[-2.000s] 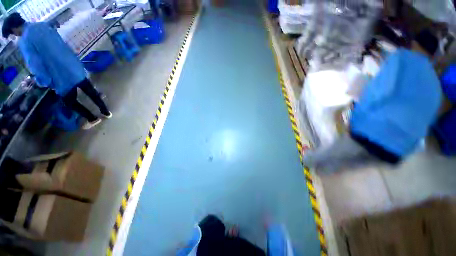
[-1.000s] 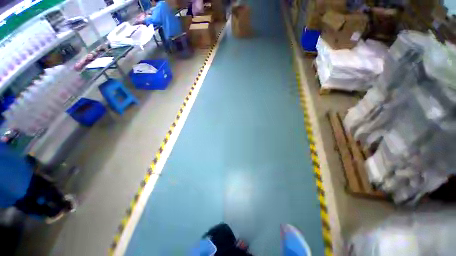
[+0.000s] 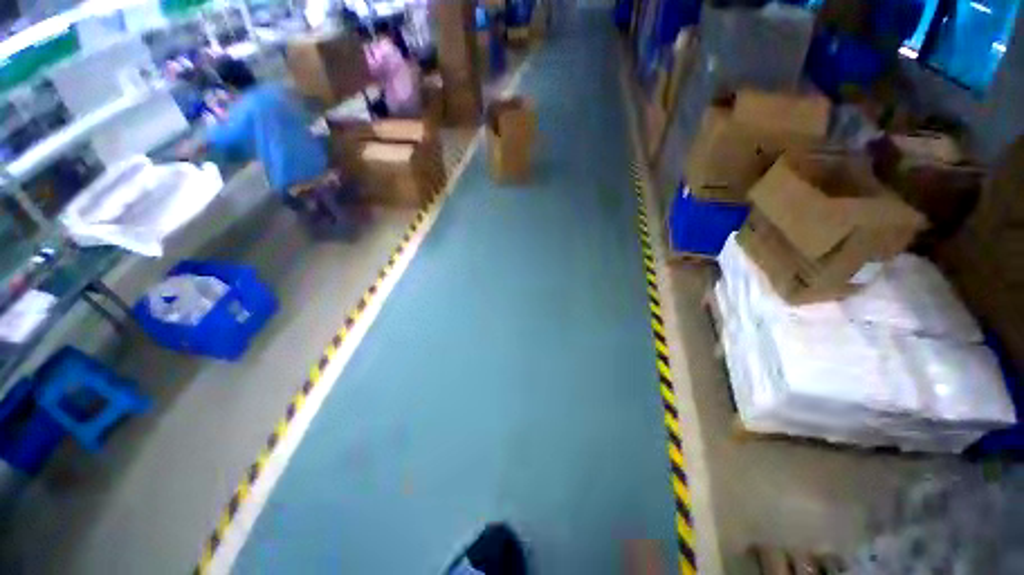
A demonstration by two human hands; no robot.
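Note:
The blue-green aisle floor (image 3: 494, 337) lies straight in front of me. An upright brown carton (image 3: 511, 140) stands in the aisle further ahead, near its left tape line. A dark shape, perhaps my shoe or trouser leg, shows at the bottom edge. My left hand is not seen. A faint reddish blur at the bottom edge, right of the dark shape, may be my right hand (image 3: 646, 555); its fingers and any hold cannot be made out.
Yellow-black tape (image 3: 663, 371) edges the aisle. At right, an open carton (image 3: 825, 225) sits on white wrapped stacks (image 3: 853, 365). At left are a blue bin (image 3: 208, 309) with pale contents, a blue stool (image 3: 90, 393), cartons (image 3: 393, 163) and a person in blue (image 3: 275, 140) by the benches.
I have moved forward along the aisle. The carton ahead, the left bin and the white stacks are nearer. The blue sleeves at the bottom have mostly left view.

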